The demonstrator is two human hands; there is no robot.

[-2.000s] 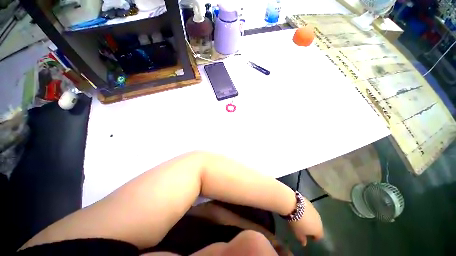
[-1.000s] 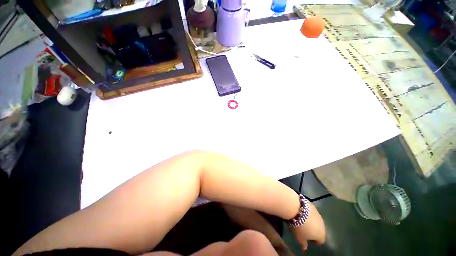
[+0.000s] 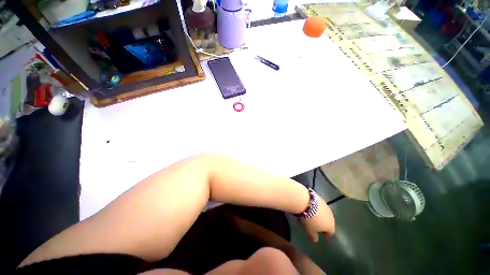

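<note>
A dark smartphone (image 3: 226,78) lies flat on the white tabletop (image 3: 301,107), near the shelf, with a red ring charm (image 3: 238,107) at its lower end. A short slim black tool, snips or a pen (image 3: 267,63), lies right of it. My left arm reaches across the near edge of the table. My left hand (image 3: 321,221), with a beaded bracelet on the wrist, hangs past the edge over the floor, fingers down and slightly apart, nothing seen in it. A rounded bit of skin shows at the bottom edge. I cannot make out my right hand.
A dark shelf with a wooden base (image 3: 148,88) stands at back left, a lilac flask (image 3: 231,27) and an orange-lidded jar (image 3: 314,26) behind. A black surface (image 3: 40,156) is at left. A paper-covered board (image 3: 413,80), round stool (image 3: 365,169) and small fan (image 3: 402,200) are at right.
The view has shifted a little, so the table items sit slightly further left and higher than two seconds ago. The phone and tool lie as before, and my left arm keeps nearly the same pose.
</note>
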